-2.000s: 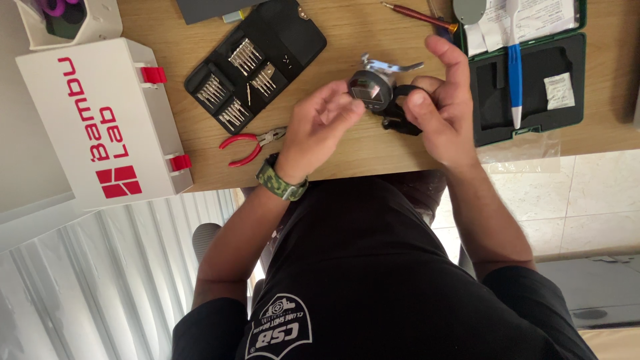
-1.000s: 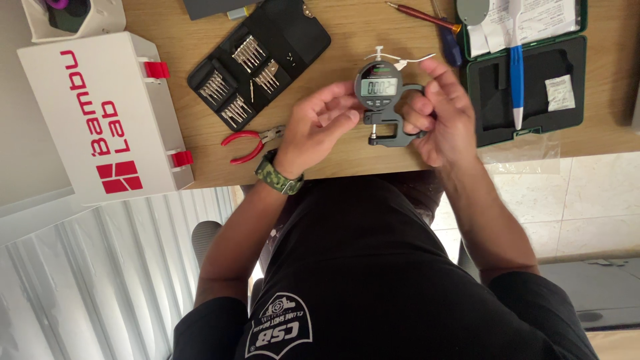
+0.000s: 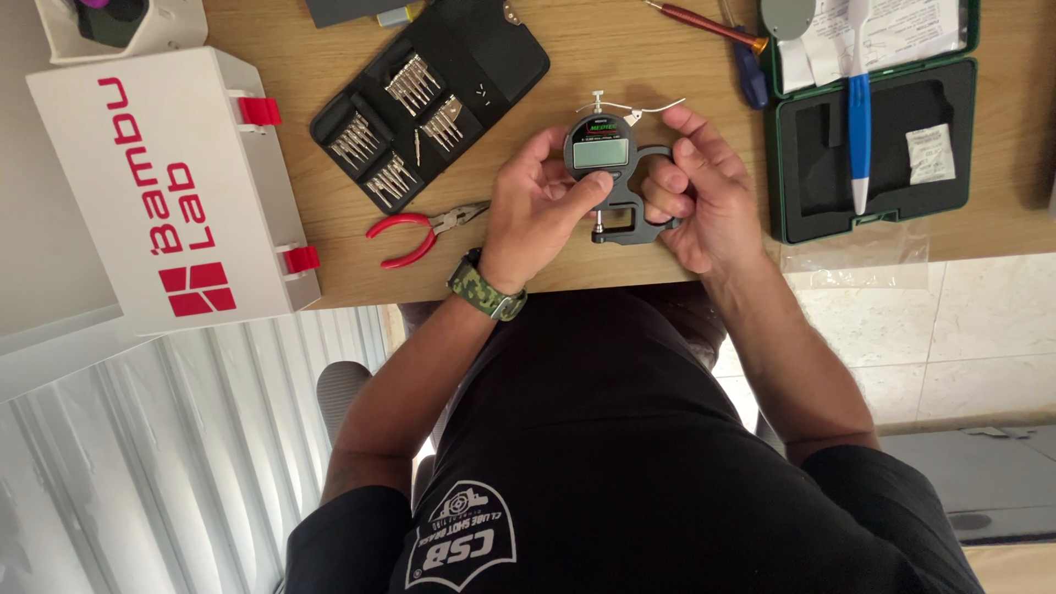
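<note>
A digital thickness gauge [image 3: 601,155] with a black frame is held upright over the wooden desk, its screen blank. My right hand [image 3: 708,186] grips the gauge's handle, with the index fingertip at the end of the curved metal lever [image 3: 660,107]. My left hand [image 3: 549,198] holds the dial housing from the other side, its thumb on a button below the screen. The spindle and anvil [image 3: 599,227] at the bottom appear to meet; nothing is visible between them. Red-handled pliers [image 3: 429,233] lie just beside my left hand.
An unrolled black tool case [image 3: 470,49] holds small bits. A white box [image 3: 173,198] with red latches stands at left. At right lies an open green case [image 3: 874,157] with a blue and white tool [image 3: 859,124] across it. A red screwdriver [image 3: 709,26] and a blue-handled one [image 3: 750,78] lie near it.
The gauge has turned its face to the camera since the oldest frame. My left hand has come onto the housing, and the screen, which showed digits a second ago, is blank.
</note>
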